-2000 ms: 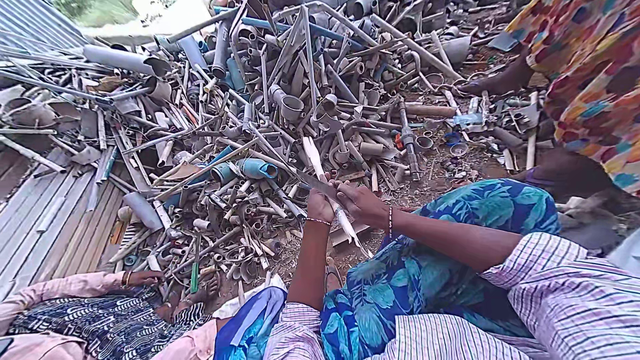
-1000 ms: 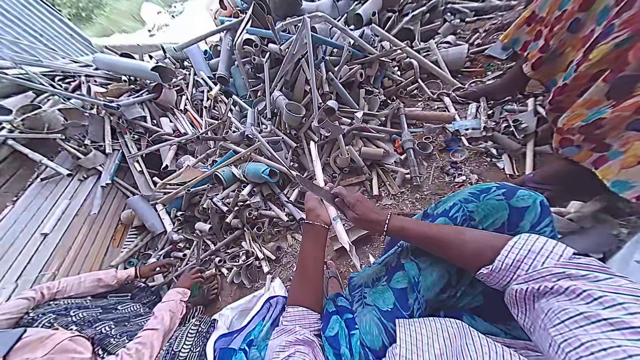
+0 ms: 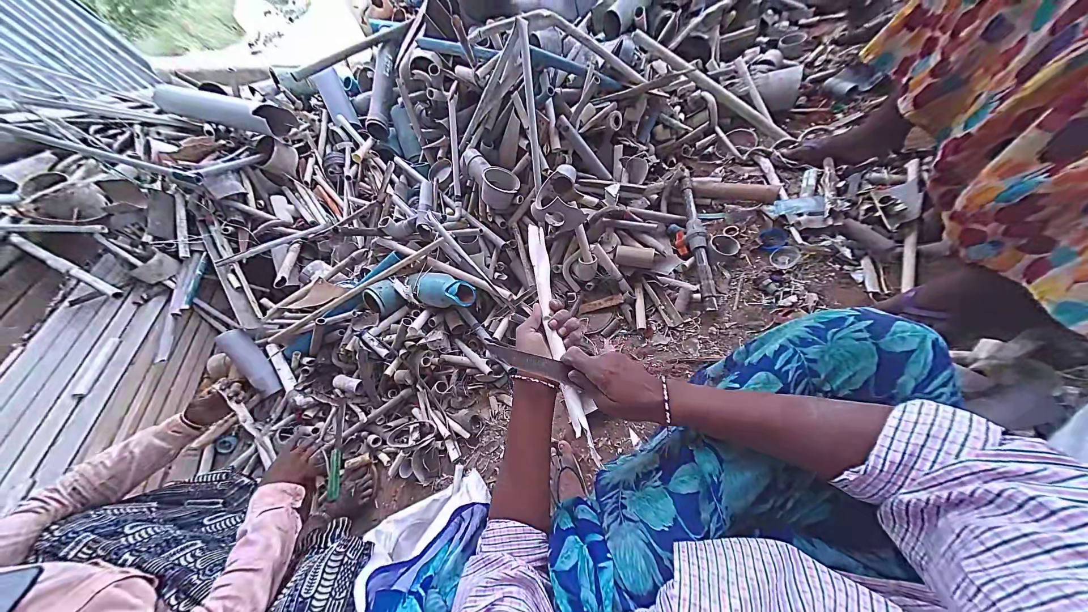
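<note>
My left hand (image 3: 544,333) is closed around a long, whitish split strip (image 3: 541,268), likely plastic pipe, which slants from the scrap heap down toward my lap. My right hand (image 3: 614,382) grips a knife with a dark flat blade (image 3: 529,364). The blade lies across the strip, just below my left fingers, with its tip pointing left. The knife's handle is hidden in my right fist. Below my hands the strip's lower end (image 3: 578,416) looks jagged.
A heap of plastic pipe scraps (image 3: 501,187) spreads ahead, with a blue pipe fitting (image 3: 442,290) in it. At lower left a co-worker's hands (image 3: 293,466) touch scraps near a green-handled tool (image 3: 334,474). Another person in patterned cloth (image 3: 1011,161) is at right. Corrugated sheet (image 3: 76,357) lies left.
My left hand has moved up the strip, away from my right hand, and more of the blade shows between them. The co-worker's hands at left have moved apart.
</note>
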